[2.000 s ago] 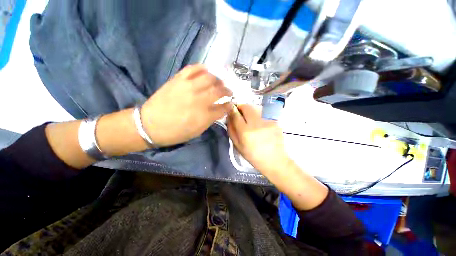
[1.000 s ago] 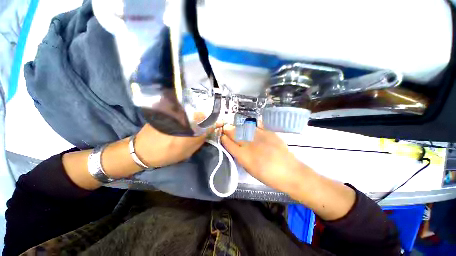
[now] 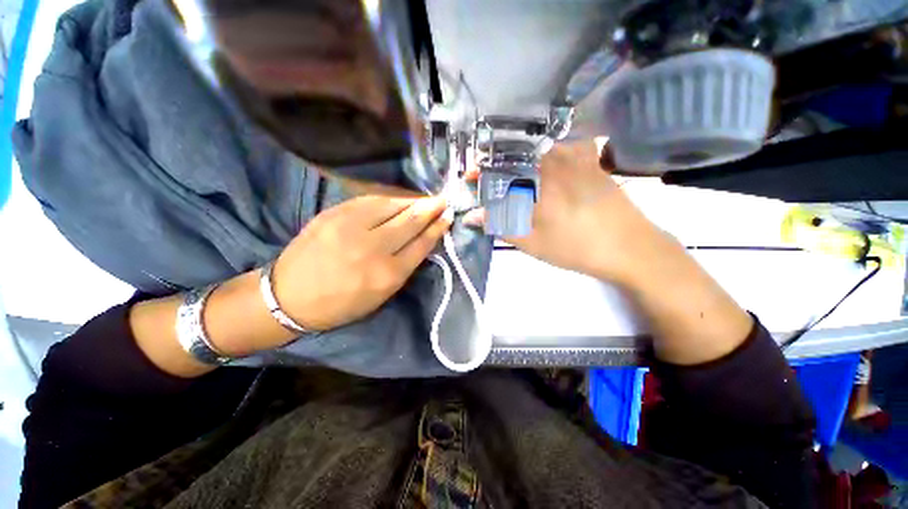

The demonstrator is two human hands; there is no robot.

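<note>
The grey garment (image 3: 149,169) lies bunched left of the needle and under my left forearm. The white strip (image 3: 438,343) hangs in a loop from the needle area towards my lap. My left hand (image 3: 363,254) has its thumb and fingertips pinched on the strip and garment edge just in front of the presser foot (image 3: 453,189). My right hand (image 3: 577,209) is right of the foot, partly behind the grey-blue block (image 3: 511,199); its fingertips are mostly hidden, so its hold cannot be told.
A pale ribbed knob (image 3: 692,109) and a blurred shiny guard (image 3: 309,89) hang close above the work. A yellow tool (image 3: 826,234) with a black cord lies at right. A ruler-like strip (image 3: 567,355) runs along the table's front edge. Blue bins (image 3: 821,398) stand below.
The view has moved closer to the machine head. My right hand has shifted from in front of the block to beside and behind it. The white loop still hangs, now narrower at its top.
</note>
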